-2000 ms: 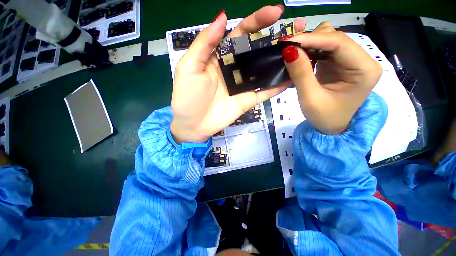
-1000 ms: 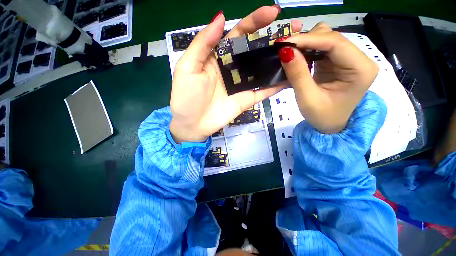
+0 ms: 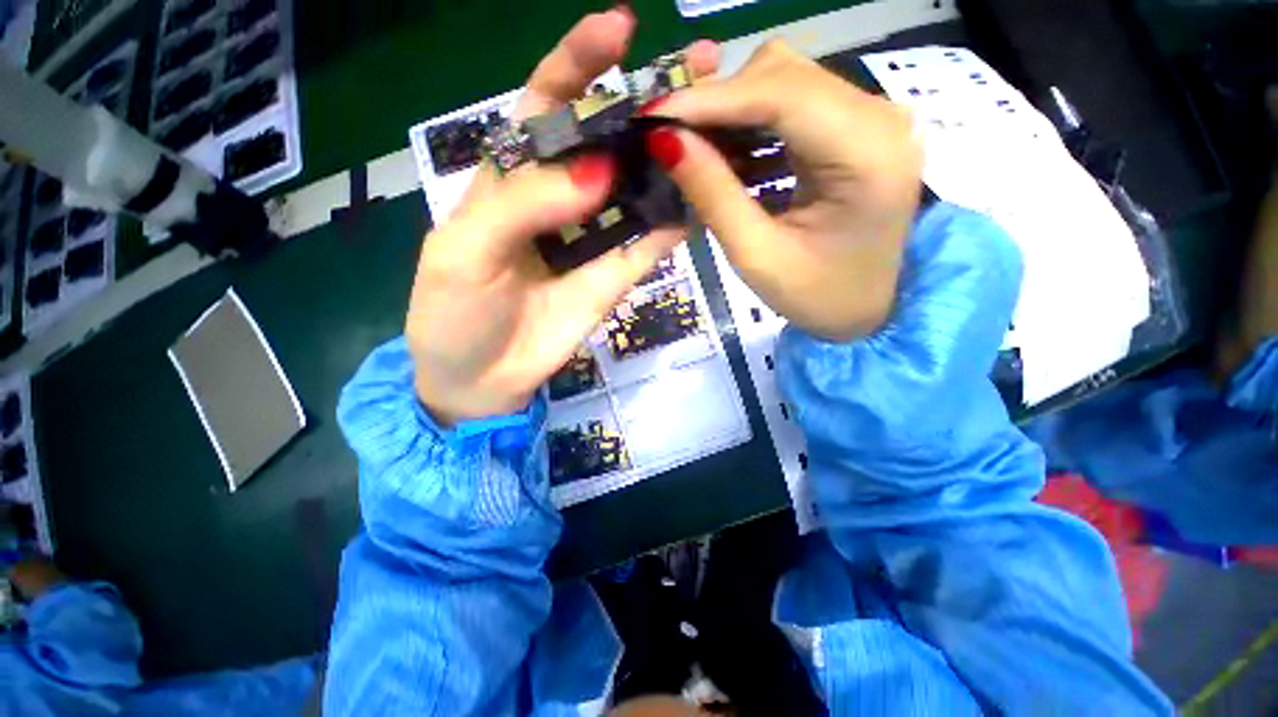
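My left hand point(image 3: 498, 273) holds a circuit board point(image 3: 561, 133) with gold pads and a grey shield, up above the white board tray point(image 3: 673, 413). The left thumb lies over the board's face. My right hand point(image 3: 806, 189) pinches the black adhesive piece point(image 3: 652, 189) between thumb and forefinger at the board's right side. The black piece lies against part of the board; how much is stuck cannot be told. Fingers hide the board's right end. The tray below holds several boards in pockets, partly hidden by my hands.
White liner sheets point(image 3: 1037, 238) lie right of the tray, with a black box point(image 3: 1121, 98) beyond. A grey-brown plate point(image 3: 238, 392) lies at left. A white jointed arm point(image 3: 126, 154) stands upper left. Trays of boards point(image 3: 224, 98) sit on the belt. Blue sleeves of other people show at both sides.
The left thumb has moved up onto the board's face, and the board and both hands have shifted left in the picture. The view has also turned slightly.
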